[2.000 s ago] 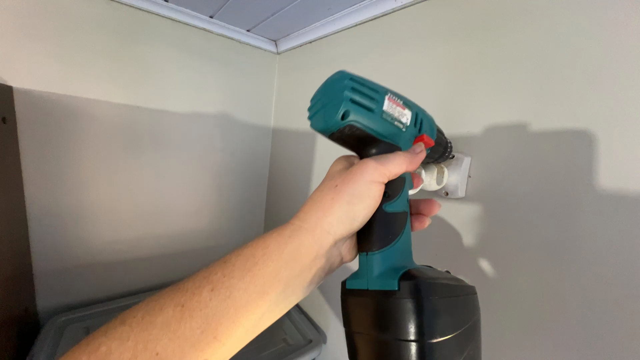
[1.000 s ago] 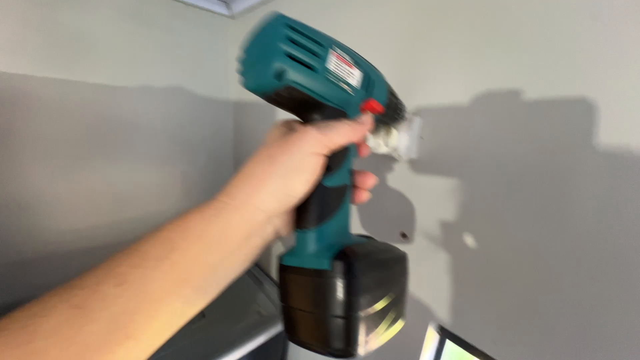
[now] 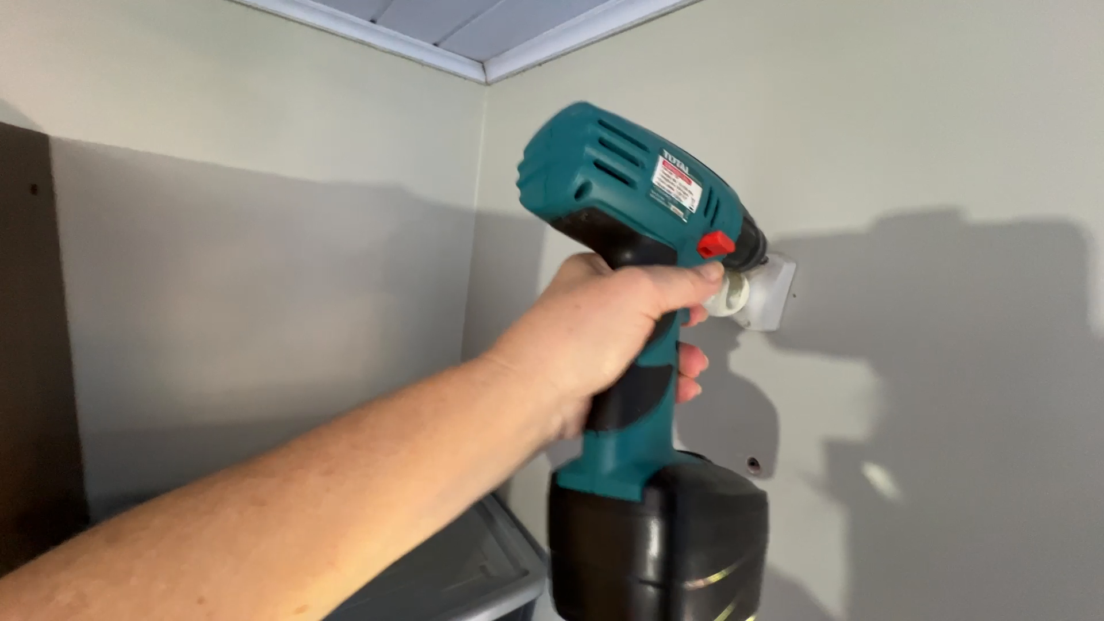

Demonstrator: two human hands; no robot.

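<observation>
My right hand [image 3: 604, 332] is closed round the black-and-teal handle of a cordless drill [image 3: 638, 181], with its thumb along the near side and fingertips showing past the front of the grip. The drill's black chuck [image 3: 749, 246] points right and away, at the upper edge of a white square wall plate [image 3: 772, 293]. A round white fitting [image 3: 729, 295] stands out from the plate just below the chuck. Whether a bit touches a screw there cannot be told. A red switch [image 3: 716, 245] sits above my thumb. The black battery pack [image 3: 660, 539] hangs below. My left hand is out of view.
Two pale walls meet in a corner behind the drill, under a panelled ceiling with white trim [image 3: 431, 60]. A grey plastic lid [image 3: 466, 565] lies below my forearm. A dark panel [image 3: 39, 345] stands at the far left. A small hole [image 3: 754, 466] marks the right wall.
The view dipped and shifted, then came back up. My right hand keeps hold of the drill, its chuck still by the wall plate.
</observation>
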